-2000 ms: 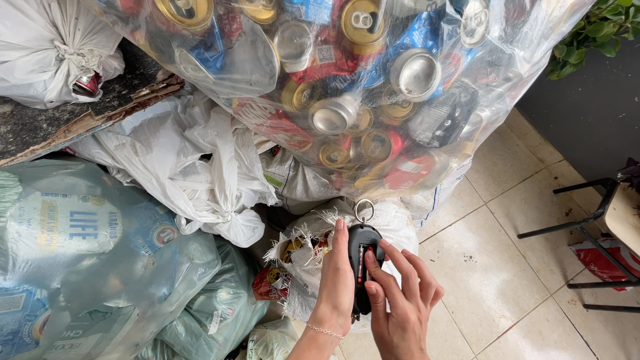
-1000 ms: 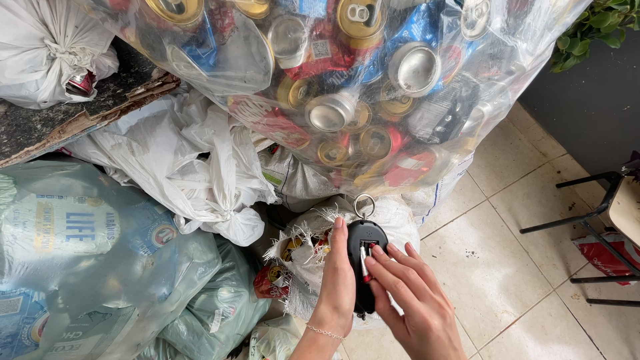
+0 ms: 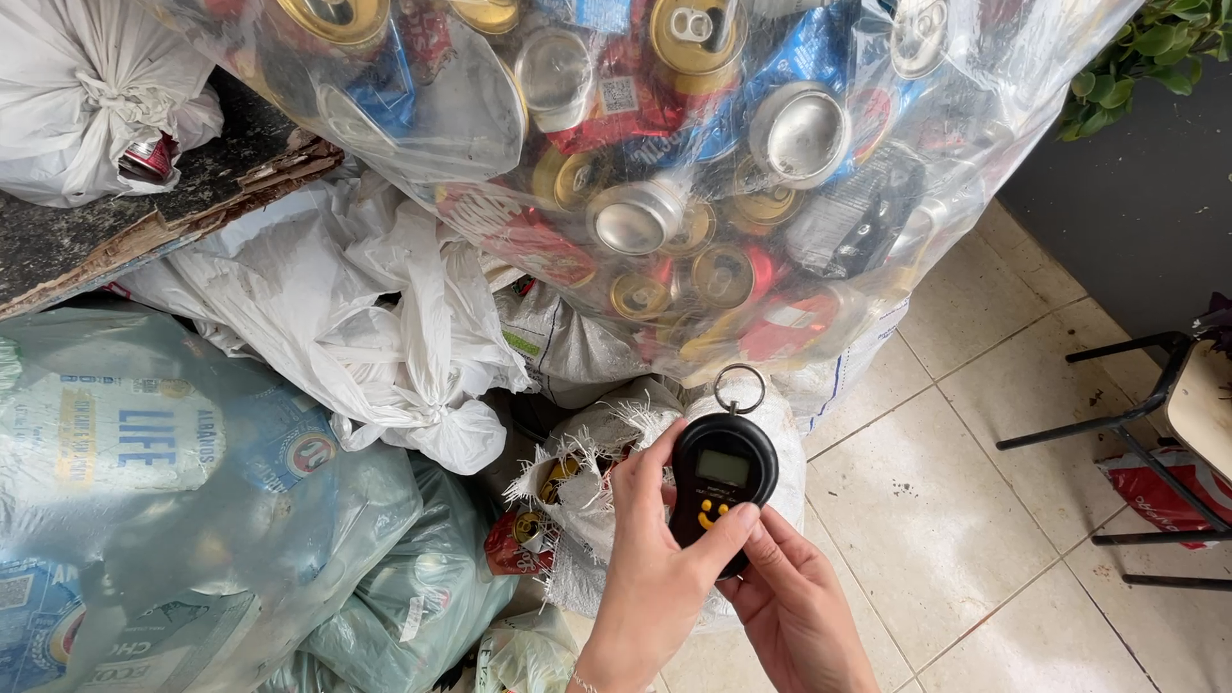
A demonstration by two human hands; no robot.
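Observation:
A black digital hanging scale (image 3: 724, 481) with a metal ring at its top, a small grey display and yellow buttons is held upright in front of me. My left hand (image 3: 664, 539) grips it from the left side, the thumb lying on its lower front below the buttons. At its lower right edge, my right hand (image 3: 794, 587) touches it with the fingertips. The display looks blank. Just above the ring hangs the bottom of a large clear plastic bag (image 3: 674, 192) full of crushed and whole drink cans. Behind the scale stands a frayed white woven sack (image 3: 587, 500).
Knotted white plastic bags (image 3: 356, 298) lie at the left, beside a worn board (image 3: 221, 183) with a broken edge. Greenish bags (image 3: 289, 520) of packaging fill the lower left. At the right are floor tiles (image 3: 962, 481), a chair's black metal legs (image 3: 1126, 419) and a leafy plant (image 3: 1145, 58).
The scale has been turned over: its back with a battery recess faced me earlier, and now its display side does. My right hand has moved from over the recess to the scale's lower edge.

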